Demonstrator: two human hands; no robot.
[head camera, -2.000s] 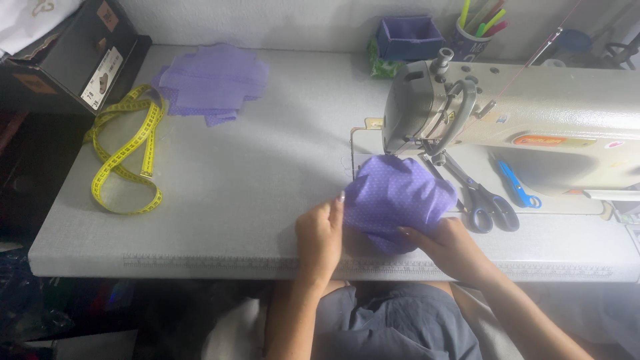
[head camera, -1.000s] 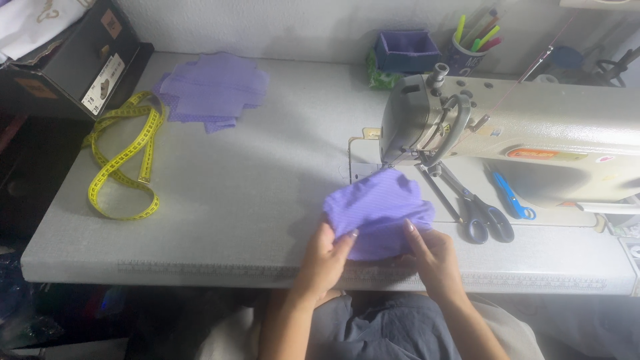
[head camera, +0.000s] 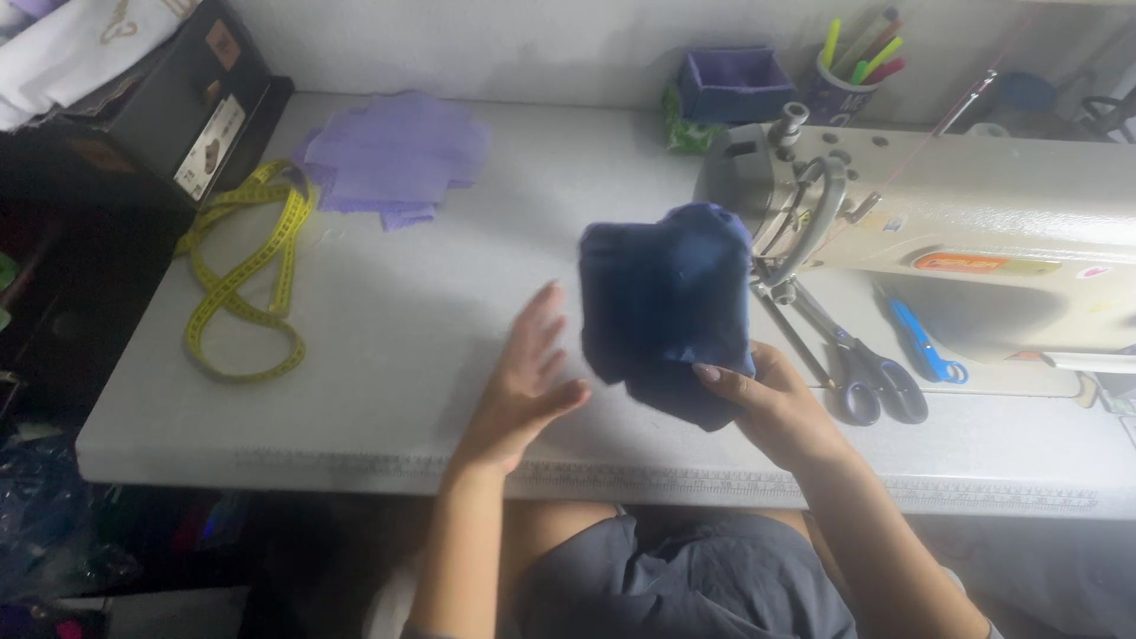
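Note:
A dark blue sewn fabric piece (head camera: 666, 306) is held up above the table, left of the sewing machine's head. My right hand (head camera: 772, 404) pinches its lower right corner, thumb on top. To the left of the fabric, my left hand (head camera: 537, 382) is slightly blurred, its fingers apart and nothing in them. Flat purple fabric pieces (head camera: 399, 151) lie stacked at the back left of the table. A yellow tape measure (head camera: 235, 284) lies looped in front of them.
On the right stands the sewing machine (head camera: 976, 195). Black-handled scissors (head camera: 856, 355), a thin dark rod (head camera: 803, 342) and blue thread snips (head camera: 923, 342) lie beside it. Behind are a small purple box (head camera: 737, 89) and a cup of markers (head camera: 839, 89). A black box (head camera: 151, 106) stands at left.
Both hands held purple fabric before; now a dark blue side faces up, in my right hand only. My left hand has let go and is apart from it.

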